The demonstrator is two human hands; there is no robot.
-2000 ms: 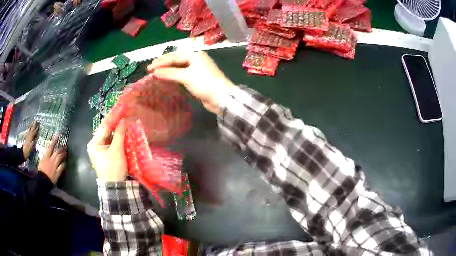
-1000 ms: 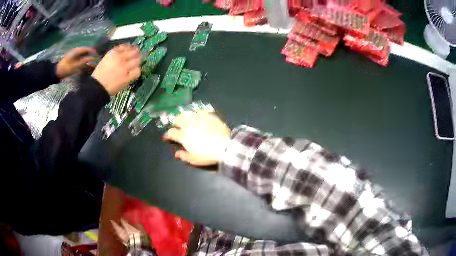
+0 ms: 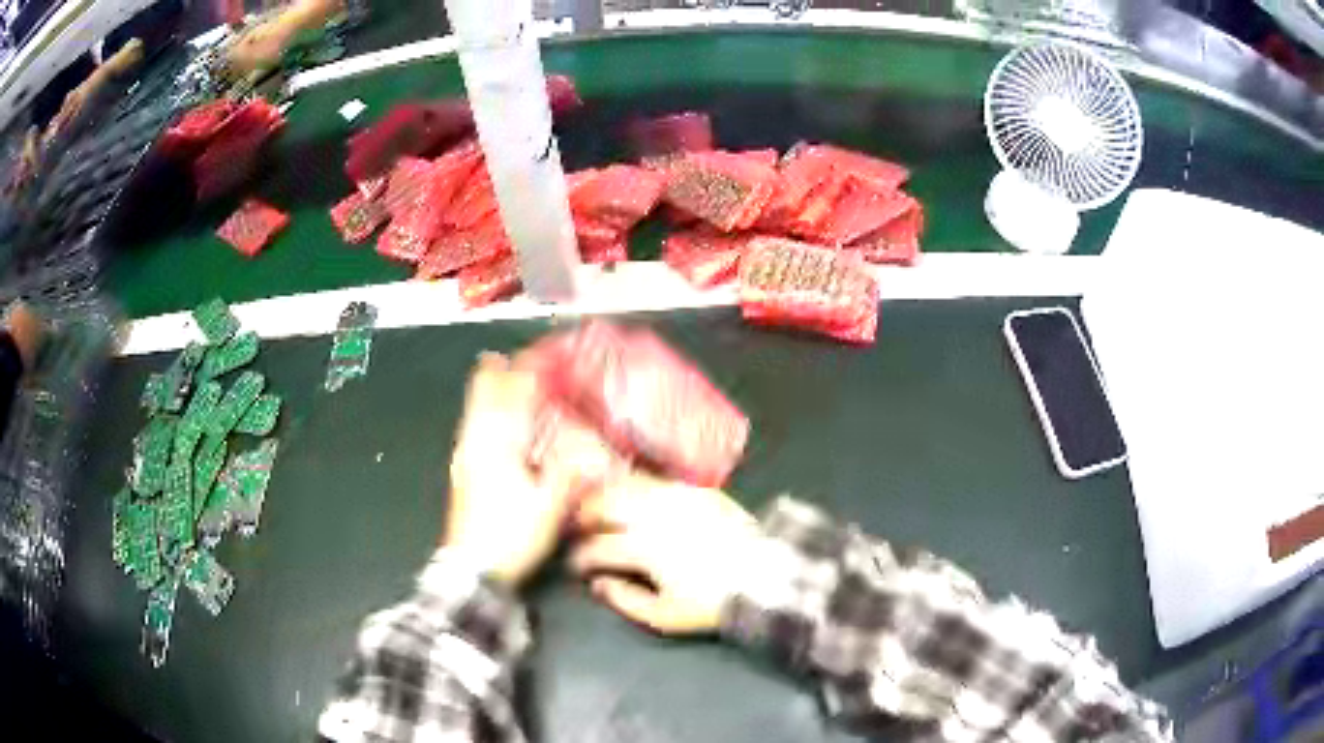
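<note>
Both of my hands are together near the middle of the dark bench mat. A red anti-static bubble bag (image 3: 654, 407), blurred by motion, is held between them. My left hand (image 3: 508, 472) holds the bag from its left side. My right hand (image 3: 668, 552) is at its lower edge, fingers curled; whether it grips the bag is hard to tell. What is inside the bag cannot be made out. Loose green circuit boards (image 3: 189, 450) lie in a pile at the left, and one more board (image 3: 350, 346) lies apart near the white rail.
Bagged circuit boards (image 3: 806, 283) are heaped along the white rail (image 3: 973, 276) and green conveyor belt (image 3: 944, 87). A metal post (image 3: 516, 145) rises before them. A fan (image 3: 1063, 131), smartphone (image 3: 1067, 392) and white box (image 3: 1234, 392) stand or lie right. Other people's hands show upper left.
The view has swung right. My right hand has left the board pile, and my left hand has come up from the red bags at the lower edge. A red bag is now between them.
</note>
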